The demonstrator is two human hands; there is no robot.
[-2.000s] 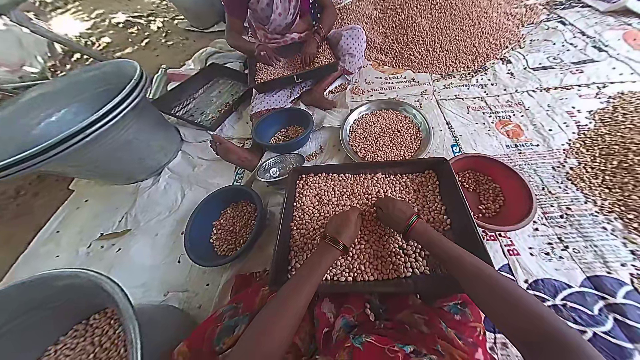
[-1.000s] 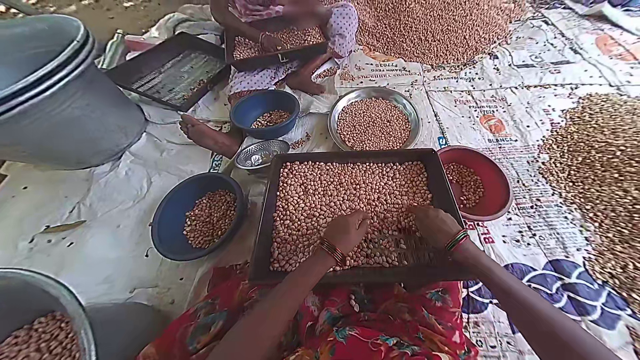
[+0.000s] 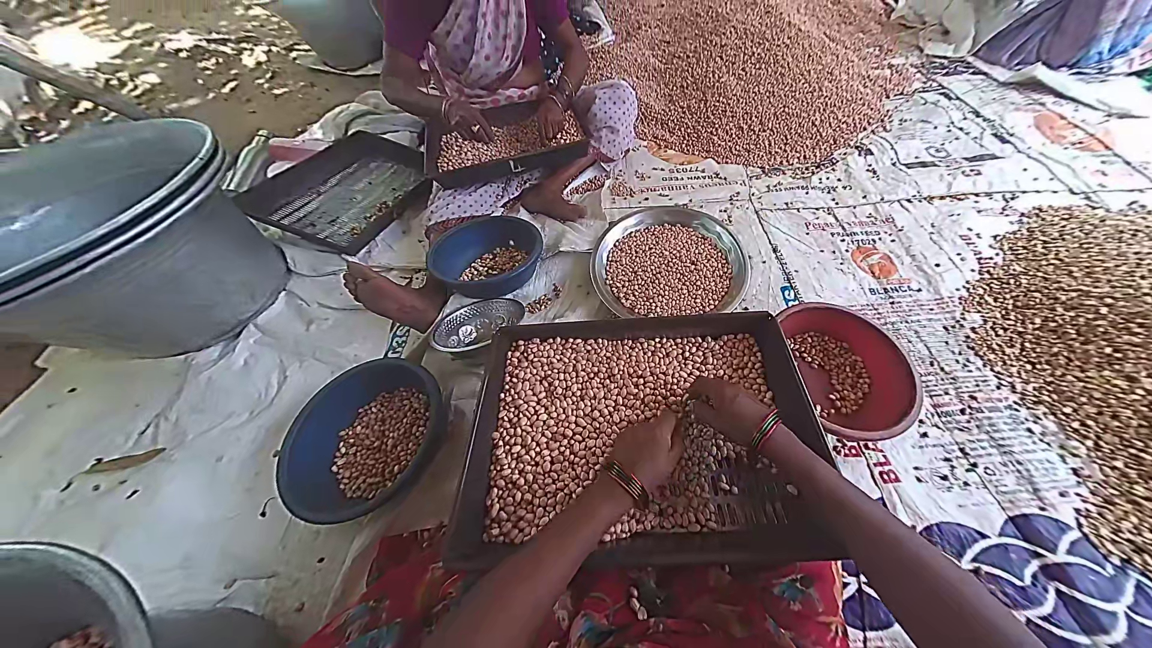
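A dark rectangular slotted tray full of pale brown nuts or beans lies over my lap. My left hand, with bangles at the wrist, rests on the nuts right of the tray's middle, its fingers curled down. Just right of it, my right hand reaches into the nuts with bent fingers; the two hands nearly touch. Whether either holds a nut is hidden by the fingers. Below my right hand, bare slots of the tray bottom show.
A blue basin stands left of the tray, a red basin right, a steel bowl beyond. Another person works at a second tray. Large metal tubs stand left. Heaps of nuts lie on printed sheets.
My right hand has moved from the tray's right part back toward my left hand. A patch of slotted tray bottom is bare that was covered two seconds ago.
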